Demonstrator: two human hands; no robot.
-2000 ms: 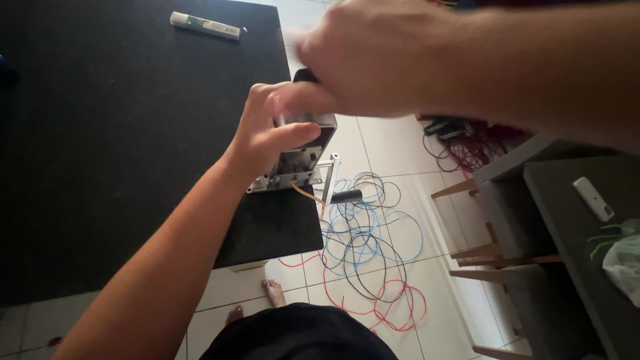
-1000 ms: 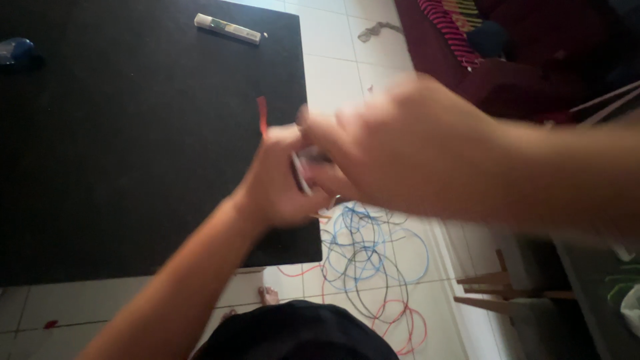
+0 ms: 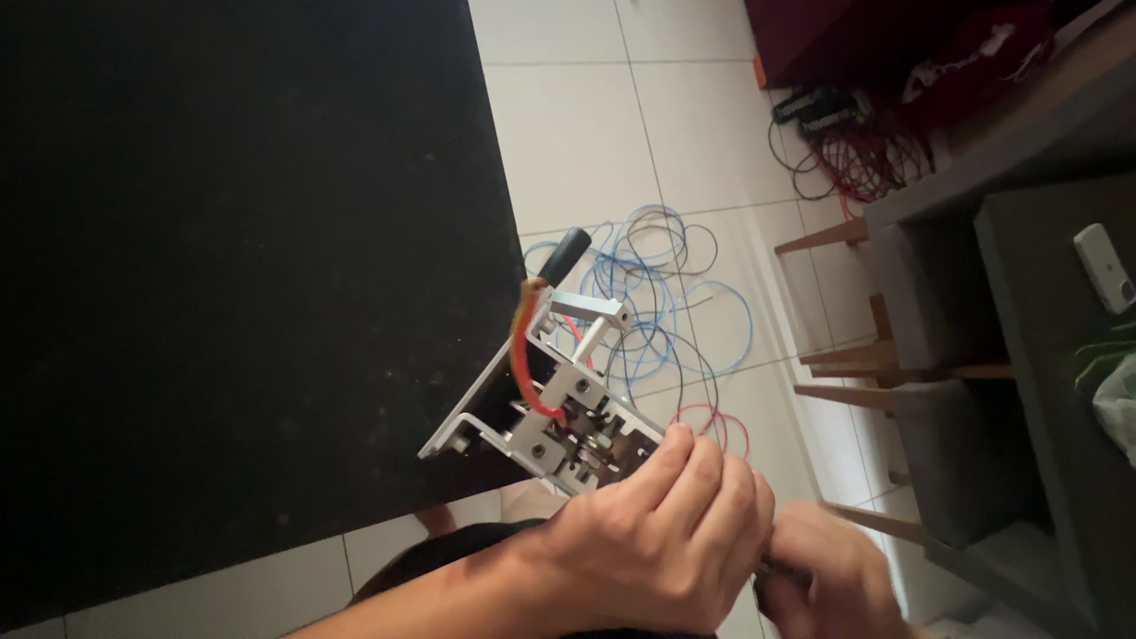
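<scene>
My left hand (image 3: pixel 683 524) grips the lower end of a silver metal mechanism (image 3: pixel 537 448) with plates, bolts and small inner parts. The mechanism is tilted over the corner of the black table (image 3: pixel 266 311). A crank arm with a black handle (image 3: pixel 565 257) sticks out at its upper end. A red-orange curved strip (image 3: pixel 522 355) runs from near that handle into the inner parts. My right hand (image 3: pixel 830 572), blurred, is just right of my left hand, its fingers curled by a dark part. What it holds is partly hidden.
Loose blue, black and red wires (image 3: pixel 652 302) lie on the tiled floor beyond the table corner. Grey chairs (image 3: pixel 941 293) with wooden legs line the right. More red and black cable (image 3: pixel 865 160) lies at upper right. A white device (image 3: pixel 1103 266) rests on a grey surface.
Both hands have moved down and to the right. The mechanism, mostly covered by my hands before, shows its inner side now. The view has shifted, and the pale tube on the table is out of view.
</scene>
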